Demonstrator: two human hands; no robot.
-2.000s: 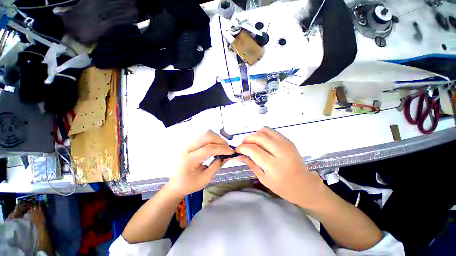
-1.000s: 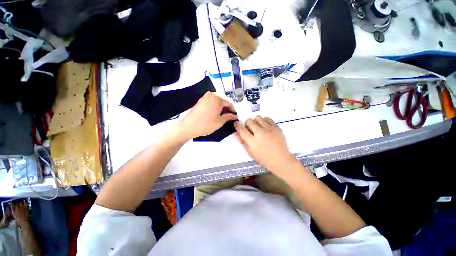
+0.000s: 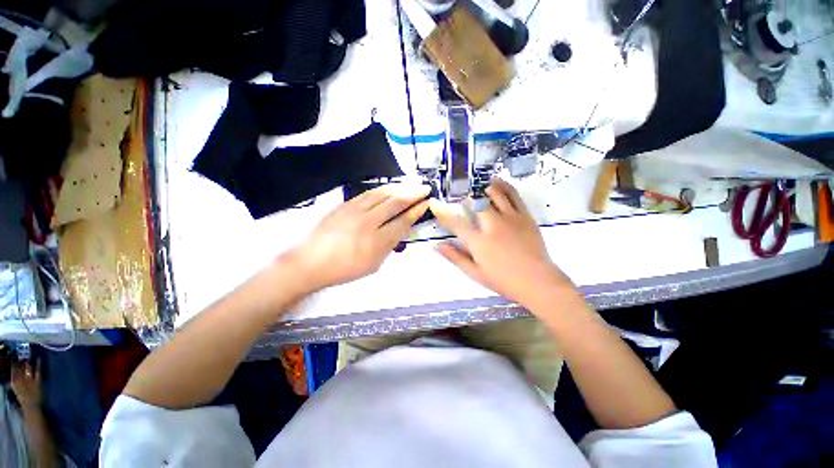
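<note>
A small black fabric piece (image 3: 419, 215) lies at the needle area (image 3: 457, 174), mostly hidden under my fingers. My left hand (image 3: 352, 236) presses on it from the left, fingertips near the presser foot. My right hand (image 3: 501, 239) is at its right side, with fingertips at the piece and just right of the foot. A chain of black pieces (image 3: 311, 172) lies bent on the table left of the needle. The white sewing machine head (image 3: 567, 91) with a blue stripe stands behind the hands and carries a tan patch (image 3: 471, 57).
Dark red scissors (image 3: 764, 219), an orange-handled tool (image 3: 826, 212) and small tools (image 3: 631, 194) lie at right. A wide black strip (image 3: 681, 82) drapes over the machine. Brown cardboard (image 3: 101, 265) and a dark fabric pile (image 3: 219, 41) are at left. Part of another person (image 3: 27, 402) shows at lower left.
Both hands have moved from the front edge, where they held the black piece, up to the needle. The piece is now down at the foot, under the fingers. The view has shifted closer.
</note>
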